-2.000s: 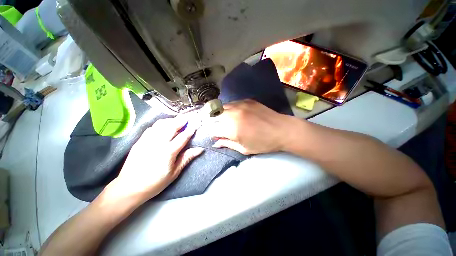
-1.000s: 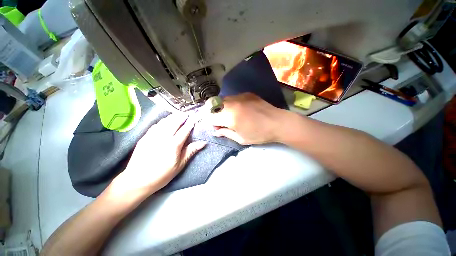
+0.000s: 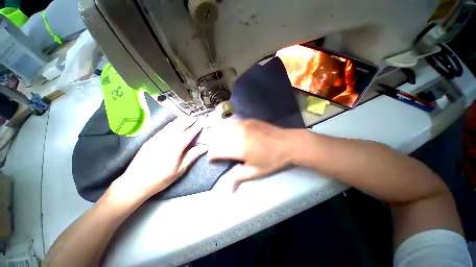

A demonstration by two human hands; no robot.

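A dark grey garment panel (image 3: pixel 107 161) lies on the white machine table and runs under the needle area of the sewing machine (image 3: pixel 203 99). Part of it, looking dark blue, shows behind the needle (image 3: pixel 266 96). My left hand (image 3: pixel 159 159) lies flat on the panel, fingertips close to the needle area. My right hand (image 3: pixel 248 148) is on the panel's right part, slightly blurred, thumb apart over the table edge side. The bright light washes out the presser foot and the cloth there. Whether my fingers pinch cloth is not clear.
A lime-green paddle (image 3: pixel 122 101) stands left of the needle. A phone (image 3: pixel 329 75) showing video leans under the machine arm, with a yellow note (image 3: pixel 317 105) below it. Pens (image 3: pixel 407 97) and scissors (image 3: pixel 443 60) lie at right. Plastic bags (image 3: pixel 78 60) are at upper left.
My right hand has moved down toward the table's front edge, its thumb spreading off the cloth, uncovering more of the cloth behind the needle. My left hand stays nearly in place.
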